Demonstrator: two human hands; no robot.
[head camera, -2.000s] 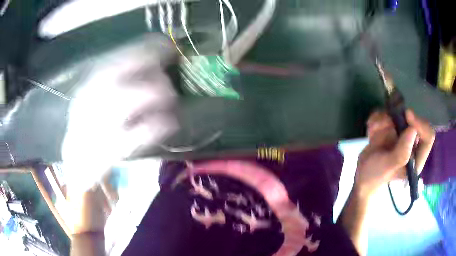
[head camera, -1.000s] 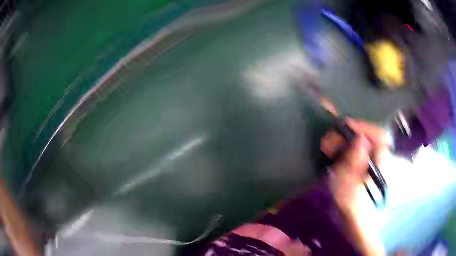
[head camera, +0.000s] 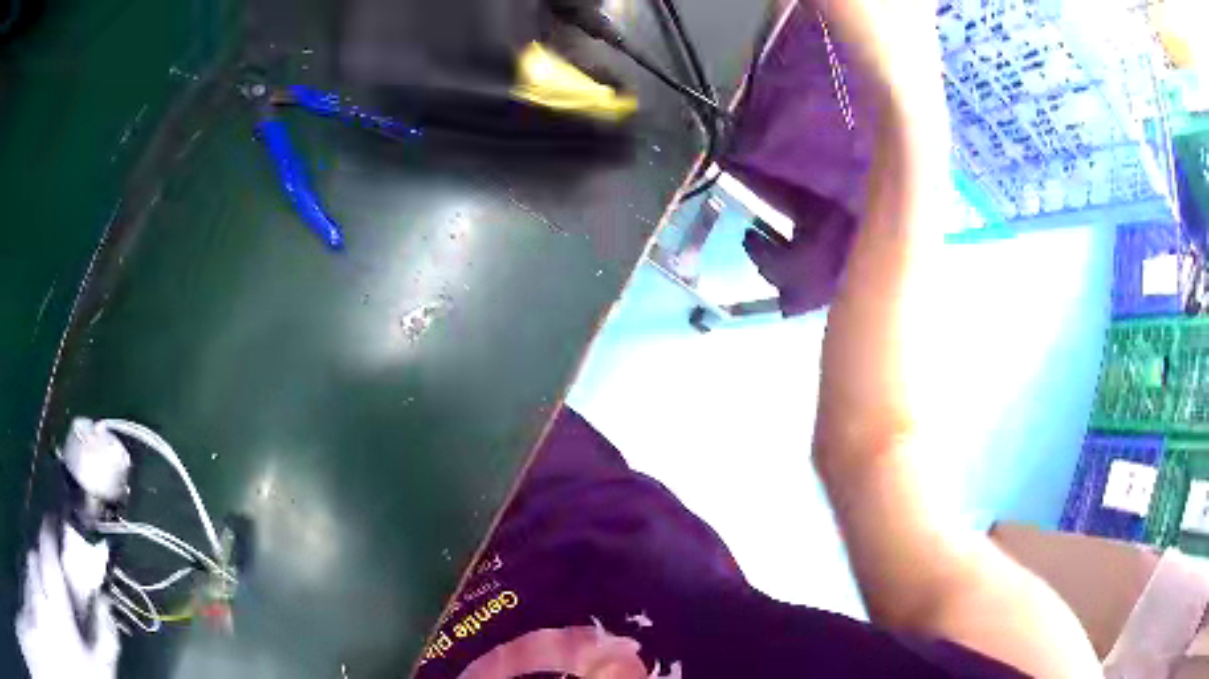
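A white-and-black housed unit (head camera: 96, 467) lies at the lower left of the dark green mat, cut off by the picture's edge. White lead wires (head camera: 186, 478) run from it to a small blurred circuit board (head camera: 228, 573), with a little yellow and red beside it. My right forearm is bare and reaches up to the top edge, where the picture cuts it off. My right hand and anything it holds are out of the picture. I cannot make out my left hand.
Blue-handled cutters (head camera: 302, 186) lie open on the mat (head camera: 358, 398). A yellow sponge (head camera: 570, 82) sits by a dark blurred stand at the top. Black cables (head camera: 683, 80) cross the bench edge. Blue and green crates (head camera: 1151, 371) stand at the right above a pale blue floor.
The view has swung to the right. My right hand and the soldering iron have left the picture at the top. The cutters, the crates and the unit at lower left now show.
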